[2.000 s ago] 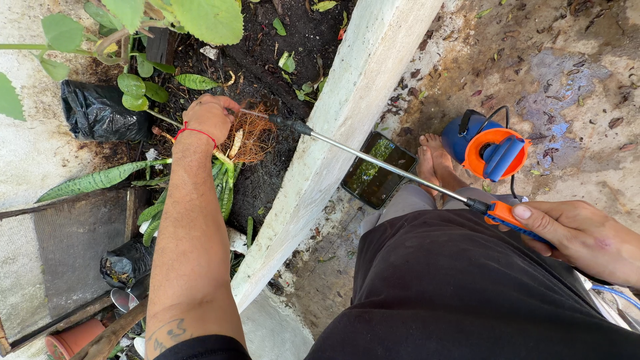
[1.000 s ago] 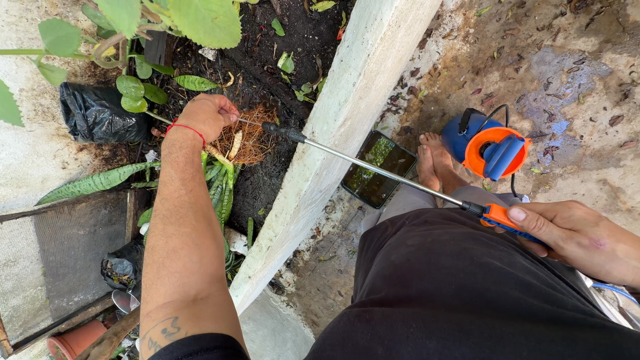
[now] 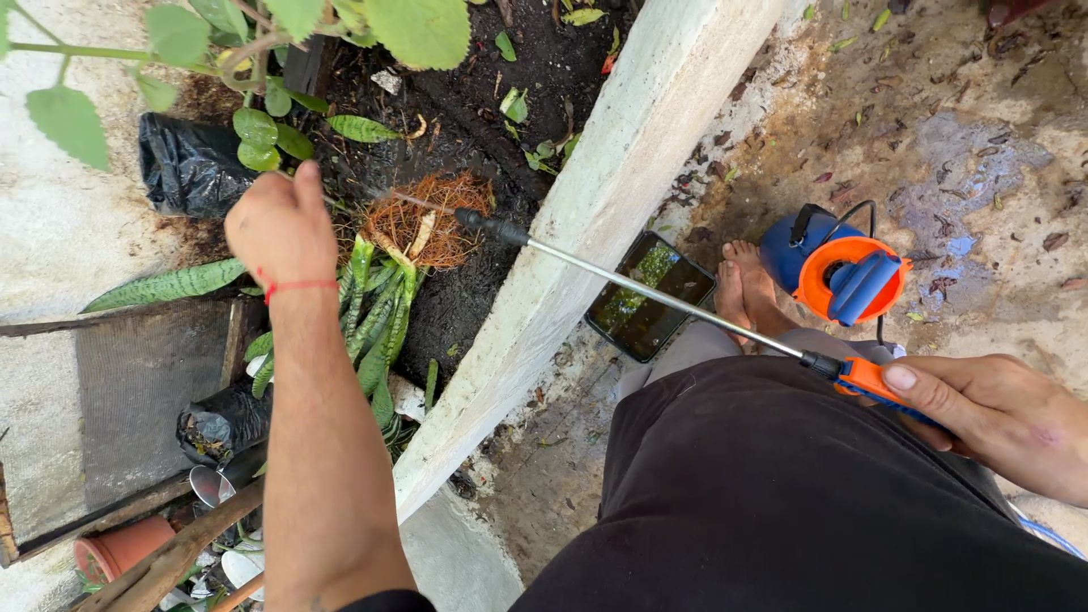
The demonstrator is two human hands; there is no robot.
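My right hand (image 3: pixel 977 408) is closed around the orange and blue handle of a sprayer wand (image 3: pixel 671 302). The wand's black nozzle end (image 3: pixel 491 226) points at a mass of orange-brown roots (image 3: pixel 429 223), and a thin spray reaches them. These roots belong to an uprooted snake plant (image 3: pixel 378 314), whose mottled leaves lie on the dark soil. Left of the roots is my left hand (image 3: pixel 285 221), its fingers curled by a thin stem; whether it grips the stem is not plain. The wand's blue pump tank (image 3: pixel 786 246), with an orange funnel top, stands by my bare feet.
A pale concrete curb (image 3: pixel 586 204) separates the soil bed from the wet, leaf-strewn floor. A black tray of water (image 3: pixel 650 297) lies beside my feet. Black plastic plant bags (image 3: pixel 191 161), a terracotta pot (image 3: pixel 123 548) and a wooden branch (image 3: pixel 183 544) are at the left. Broad leaves overhang the top left.
My left hand has moved left, away from the roots where it was before. The wand remains aimed at the roots from my right hand.
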